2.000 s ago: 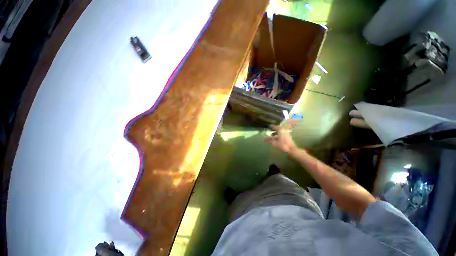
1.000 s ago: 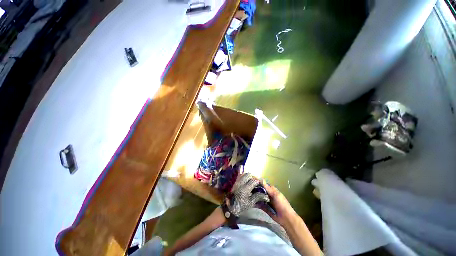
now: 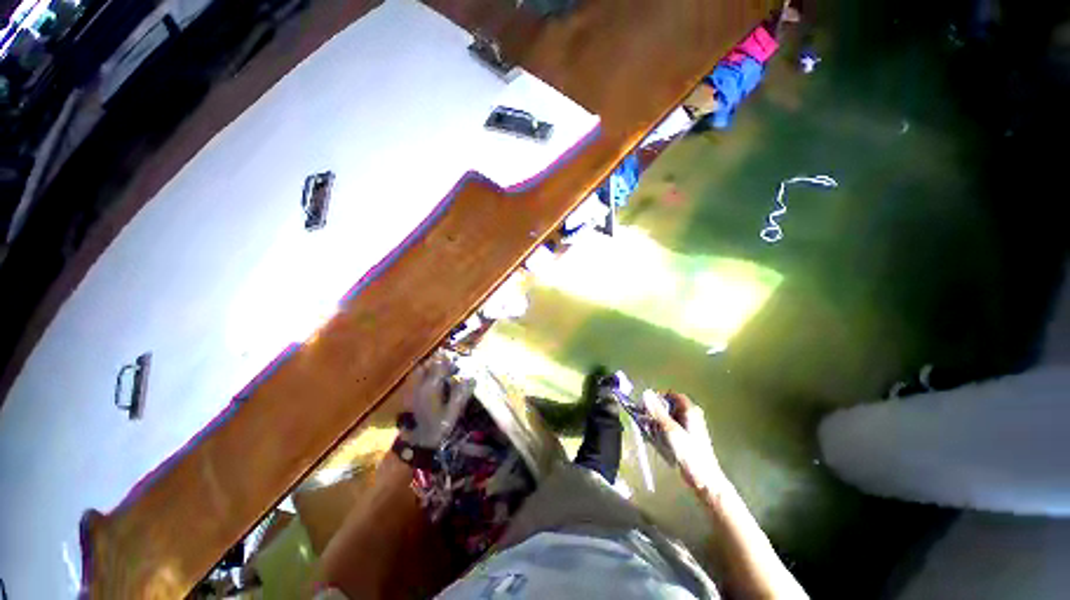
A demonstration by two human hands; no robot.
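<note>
A white-topped fabric lay [image 3: 246, 275] with a thin purple edge lies on the brown table [image 3: 387, 334]. My left hand [image 3: 437, 404], in a mesh glove with a dark wrist strap, is low beside the table edge, over the coloured scraps [image 3: 475, 463]. Its fingers are blurred, and whether it holds anything cannot be told. My right hand [image 3: 681, 431] is bare, out over the floor to the right of my feet. Its curled fingers are on a small dark object [image 3: 635, 407], too blurred to name.
Several handled steel weights stand on the lay, one of them near its far corner [image 3: 519, 122]. Blue cloth [image 3: 736, 84] and other pieces lie along the table's far right edge. A white cord [image 3: 777, 211] lies on the green floor. A large pale roll [image 3: 962, 440] is at the right.
The view has shifted forward along the table; the lay's far end now shows. My hands, close together one second ago, are apart: left by the table edge, right out over the floor.
</note>
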